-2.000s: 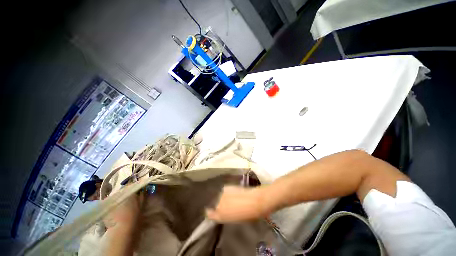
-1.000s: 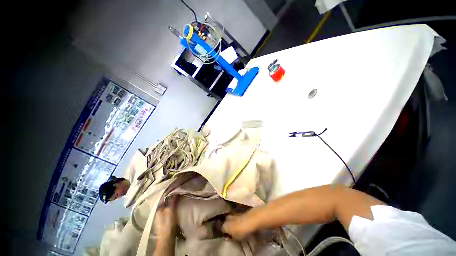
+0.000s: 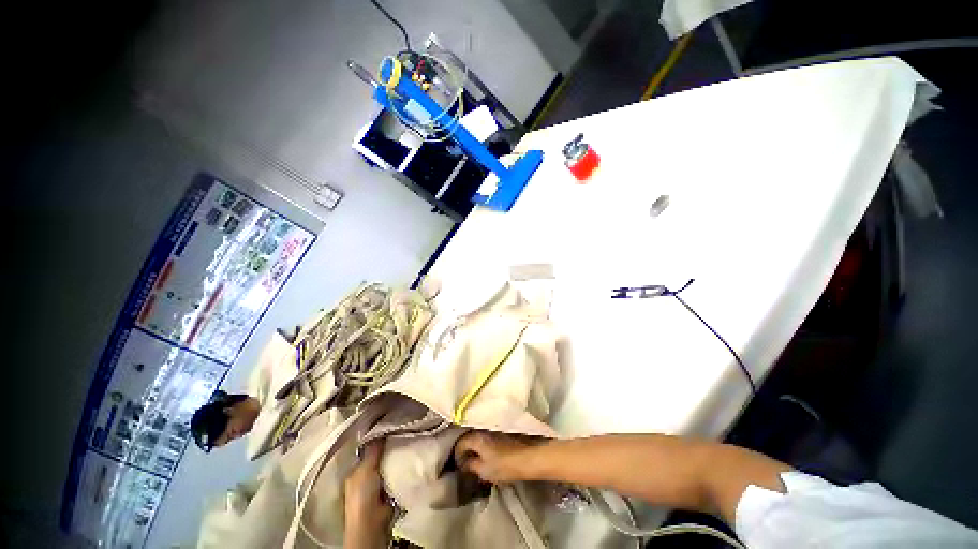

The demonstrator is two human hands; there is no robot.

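A beige fabric bag [image 3: 413, 466] lies crumpled in front of me, its opening towards me and a darker inside showing. My right hand [image 3: 488, 458] is at the opening, with its fingertips hidden in the dark fold. My left hand [image 3: 368, 495] grips the bag's cloth at the left of the opening. Strap loops hang around the bag. A yellow strip [image 3: 488, 377] runs on the beige cloth just beyond the opening.
A pile of beige bags with tangled handles [image 3: 359, 341] is beyond. Dark snips [image 3: 641, 292] with a cord, a small disc [image 3: 660, 205], a red container [image 3: 581, 161] and a blue stand [image 3: 463, 137] are on the white table [image 3: 740, 182]. A person [image 3: 227, 420] is at left.
The bag opening was spread wide and raised 2 seconds ago; it is now lower and crumpled. The yellow strip has come into view. Both hands are now closer together at the opening.
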